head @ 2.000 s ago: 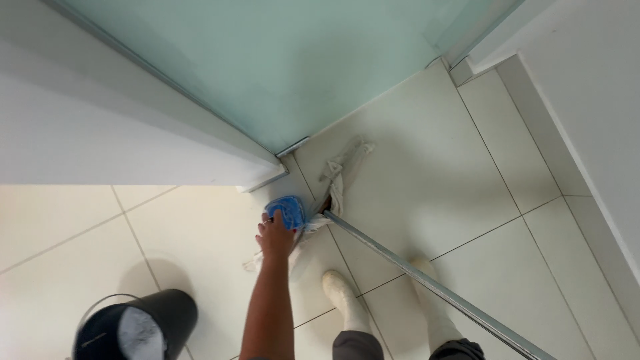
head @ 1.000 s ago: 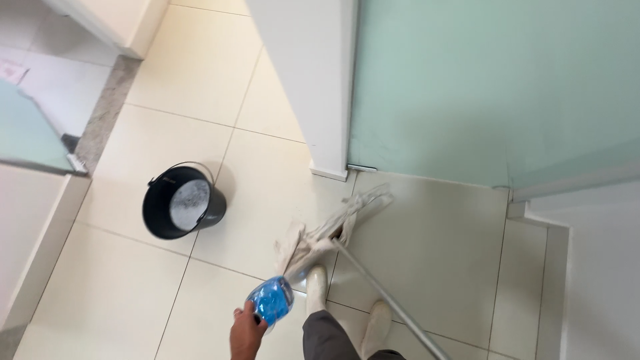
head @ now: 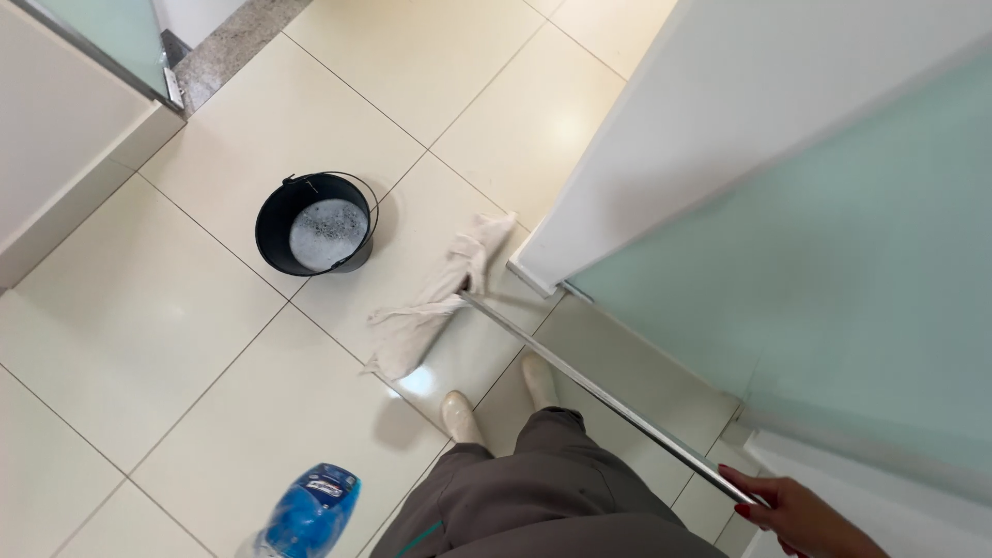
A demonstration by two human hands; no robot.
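Note:
My right hand point(head: 790, 511), at the lower right, grips the upper part of a metal pole point(head: 612, 403). The pole slants down to a floor squeegee or mop head wrapped in a pale, damp-looking cloth point(head: 438, 302), spread on the tiles in front of my feet. Near the bottom left edge is a clear plastic bottle of blue liquid point(head: 310, 511), its lower part cut off by the frame; my left hand does not show. A black bucket point(head: 271, 225) with a wire handle stands left of the cloth, holding foamy, greyish water point(head: 329, 232).
A white wall end point(head: 589, 209) and a frosted green glass panel point(head: 837, 248) stand at the right. Beyond the bucket, at the upper left, are a low wall with a tiled skirting point(head: 85, 194), another glass panel point(head: 108, 31) and a stone threshold point(head: 232, 50). My pale boots point(head: 461, 418) are on the tiles.
The cloth-covered head has moved away from the glass panel toward the bucket. My left hand, earlier at the blue bottle, has left the view; my right hand has come into it. The view has turned.

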